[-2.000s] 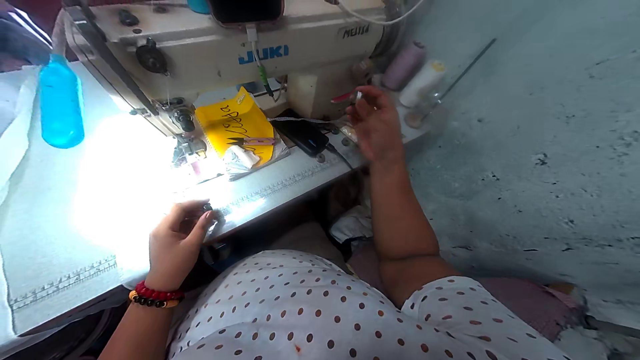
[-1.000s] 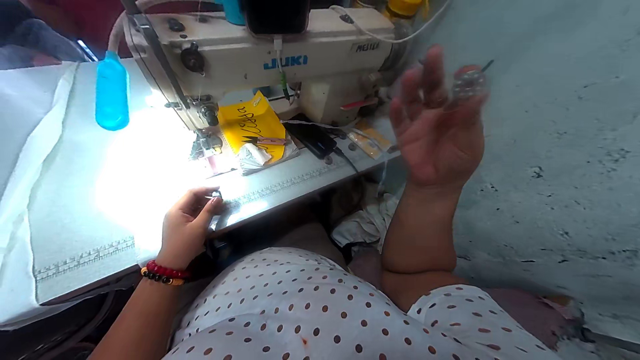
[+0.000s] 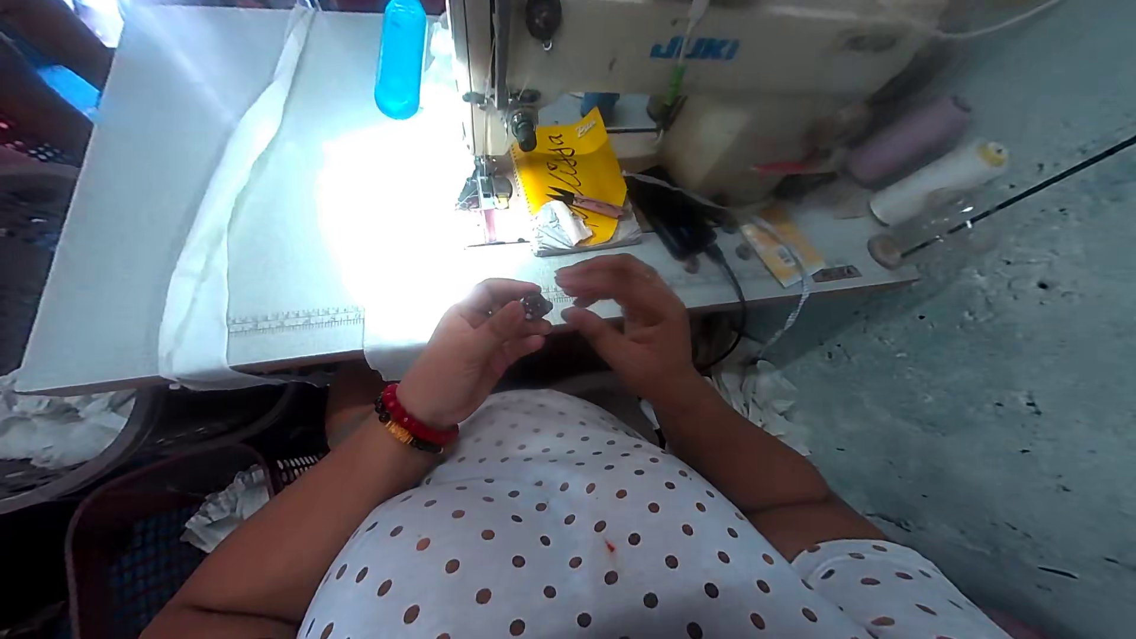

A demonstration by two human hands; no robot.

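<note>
My left hand [image 3: 484, 342] holds a small dark round metallic part [image 3: 535, 306], perhaps a bobbin case, between thumb and fingers at the table's front edge. Just to its right is my right hand [image 3: 630, 324], its thumb and fingers apart and nothing visible between them. Behind both hands stands a Juki sewing machine [image 3: 603, 62], its presser foot [image 3: 486, 188] brightly lit. Beside the foot lies a yellow booklet [image 3: 581, 169] with handwriting, carrying thread snips [image 3: 590, 202] and a crumpled white scrap [image 3: 559, 226].
White cloth [image 3: 240, 169] runs down the table's left part. A blue bottle [image 3: 401, 62] is at the back. At right are a black device [image 3: 670, 217] with a cable, a purple thread cone [image 3: 914, 142], a white thread cone [image 3: 941, 182] and the wall [image 3: 994, 390]. Baskets stand lower left.
My right hand has come down from beside the wall to near my left hand. The clear round object it held up a second ago is no longer in it. The view has shifted.
</note>
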